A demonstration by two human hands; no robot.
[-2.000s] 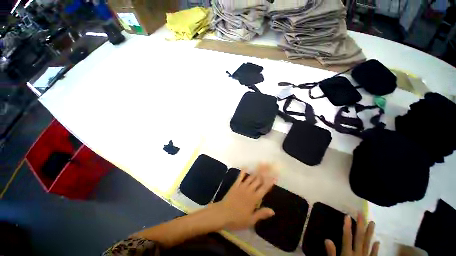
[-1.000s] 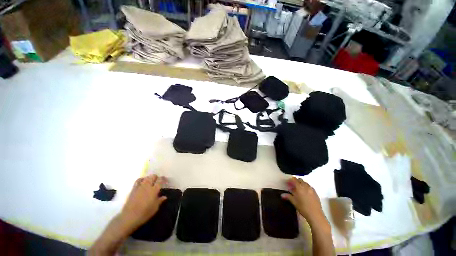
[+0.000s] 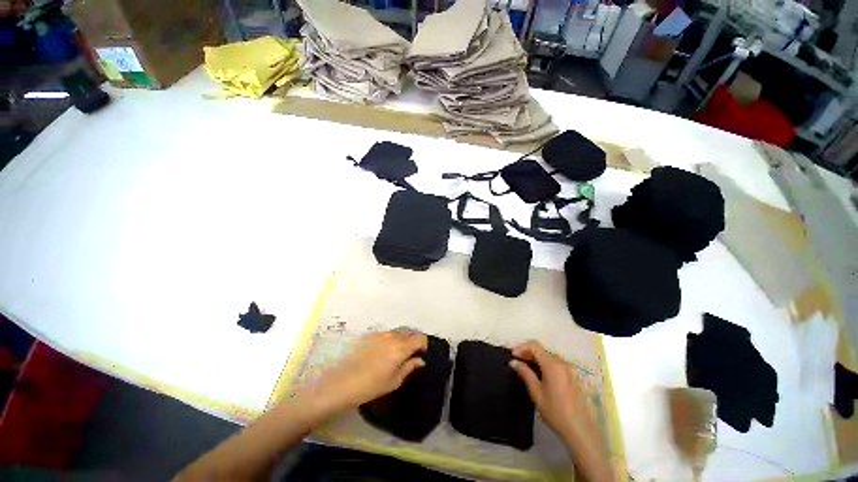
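Two dark groups of rounded black fabric panels lie side by side near the gluing board's front edge. My left hand (image 3: 384, 365) holds the upper left part of the left black panel (image 3: 414, 400); its fingers hide that corner. My right hand (image 3: 553, 381) pinches the upper right corner of the right black panel (image 3: 489, 395). A narrow gap parts the two. Whether each is one layer or more is hard to tell. The grey-beige gluing board (image 3: 395, 301) shows glue marks at both sides.
Behind the board are a neat panel stack (image 3: 412, 231), a smaller panel (image 3: 500, 264) and black straps (image 3: 550, 221). Large panel stacks (image 3: 621, 282) stand right. The glue bottle (image 3: 692, 424) and irregular black pieces (image 3: 732, 372) are farther right. A black scrap (image 3: 255, 318) lies left.
Four separate panels lay in a row a second ago; now two positions show, and the outer places are bare. Both hands have moved inward with the outer panels, onto the middle ones.
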